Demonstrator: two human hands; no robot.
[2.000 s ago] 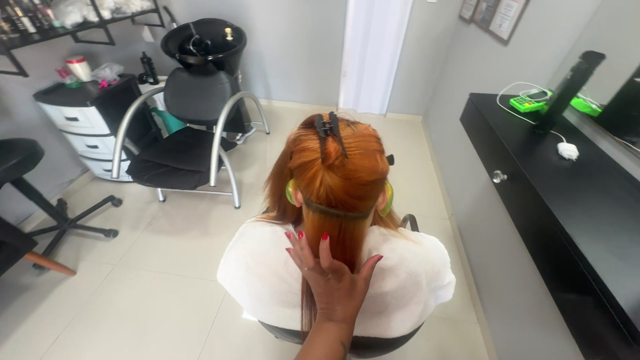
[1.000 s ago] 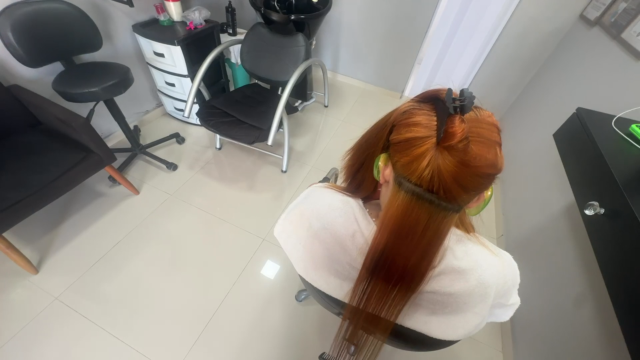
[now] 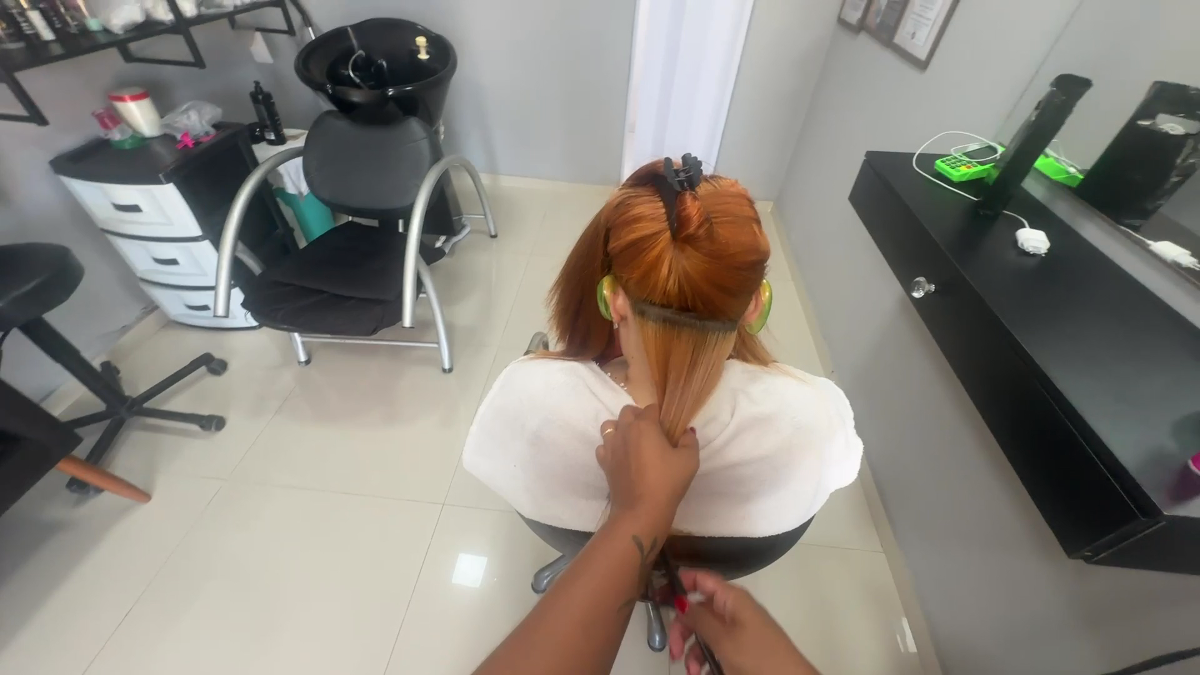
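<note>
A seated person with long copper-red hair point(image 3: 712, 239) faces away from me, a white towel point(image 3: 553, 450) over the shoulders. A black claw clip point(image 3: 684, 175) holds the upper hair on top of the head. My left hand point(image 3: 649, 459) is closed around the lower section of hair point(image 3: 686, 375) below the nape, against the towel. Lower down, my right hand point(image 3: 717, 614) holds a thin dark tool point(image 3: 703, 653), partly hidden by the fingers and blurred; its kind is unclear. Round green-yellow pieces point(image 3: 606, 298) sit at both ears.
A black wash basin point(image 3: 375, 70) with an armchair point(image 3: 366, 169) stands at the back left, beside a drawer unit point(image 3: 131, 208). A wheeled stool point(image 3: 37, 281) is at far left. To the right runs a black wall counter point(image 3: 1012, 300) with a card terminal point(image 3: 964, 167) and a white charger point(image 3: 1032, 240).
Two seconds ago one hand lay spread on the hair at the nape; a second ago neither hand was plainly visible. Now my left hand grips the hair, and my right hand with the dark tool shows below.
</note>
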